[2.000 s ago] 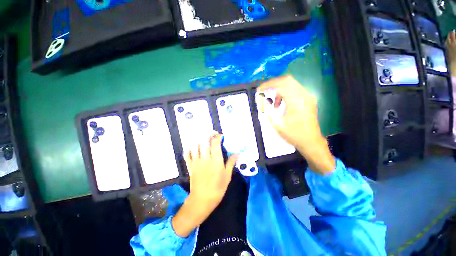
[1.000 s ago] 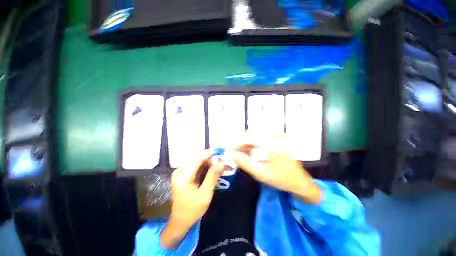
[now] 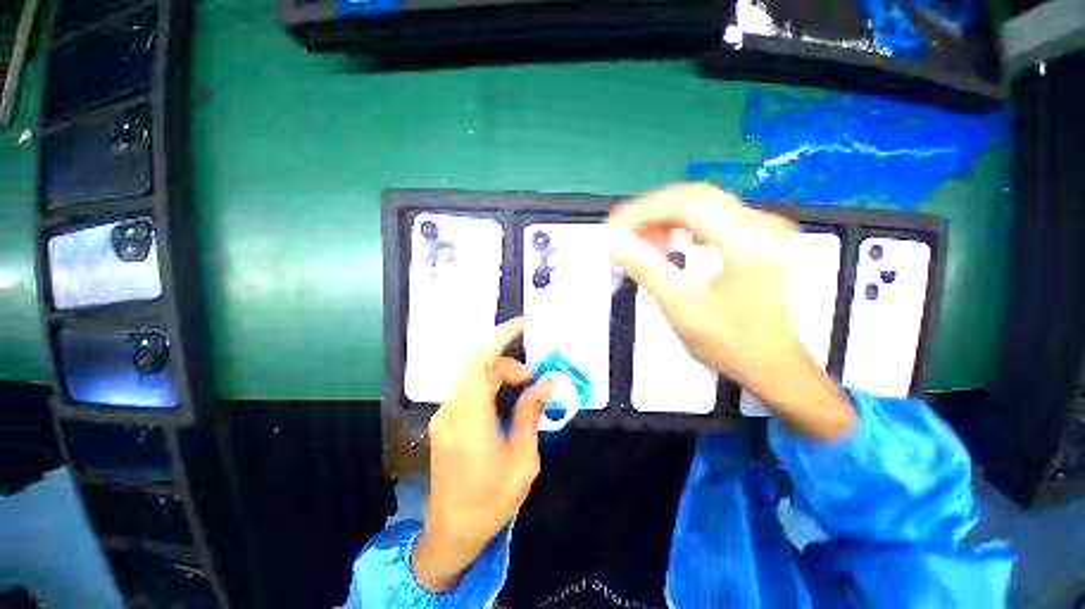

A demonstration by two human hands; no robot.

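A black foam tray [image 3: 512, 280] holds several white phone back covers [image 3: 455, 321] side by side, with dark round camera spots near their tops. My left hand [image 3: 485, 446] pinches a small blue and white piece [image 3: 559, 393] with a round hole over the lower end of the second cover from the left. My right hand [image 3: 726, 286] is blurred, above the third and fourth covers, with thumb and index finger close together near the second cover's top right. Something small and pale may be at its fingertips, but blur hides what it is.
Black open boxes [image 3: 512, 33] stand at the far side, one with a white patch and blue pieces. Shiny blue film [image 3: 857, 149] lies on the green surface [image 3: 309, 155]. A black tray of covers [image 3: 119, 375] stands at left, dark stacks [image 3: 1047, 274] at right.
The view has shifted left, so the tray appears farther right. My hands have moved apart; my right hand is now over the covers. My left hand still pinches the blue and white piece.
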